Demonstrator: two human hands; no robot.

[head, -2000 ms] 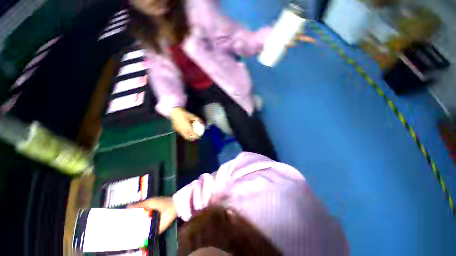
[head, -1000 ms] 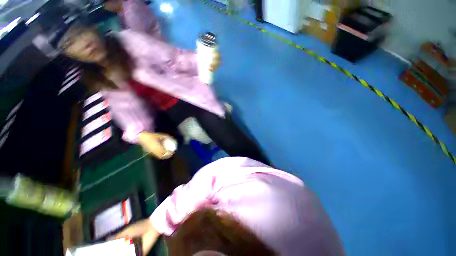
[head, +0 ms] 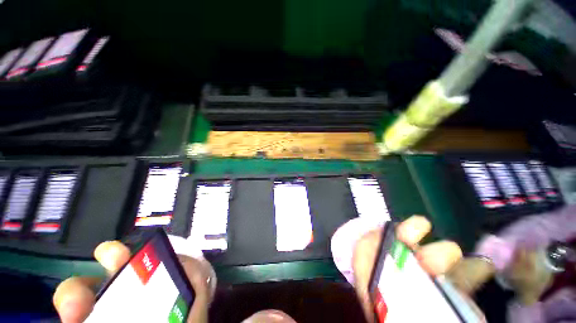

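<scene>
My left hand point(head: 197, 277) holds a smartphone point(head: 140, 287) at the lower left. Its white screen has a red block reading FAIL and a green block. My right hand point(head: 436, 255) holds another smartphone point(head: 410, 290) at the lower right, its white screen with green and red blocks. A second slab edge shows beside it, too blurred to name. Between and beyond my hands lies a black phone tray point(head: 251, 217) with lit phones in some slots and plain dark slots between them. The lower parts of both hands are cut off by the frame.
Another phone tray point(head: 104, 199) is at the left, and one point(head: 510, 213) at the right. Stacked trays point(head: 294, 110) stand behind a wooden strip point(head: 290, 144). More stacks point(head: 69, 120) are at the left. A wrapped post point(head: 429, 112) slants at the back right. Another person's pink sleeve point(head: 543, 236) is at the right.
The view has swung from the neighbouring worker and blue floor to the bench. Both my hands now show, each holding a smartphone up before the tray.
</scene>
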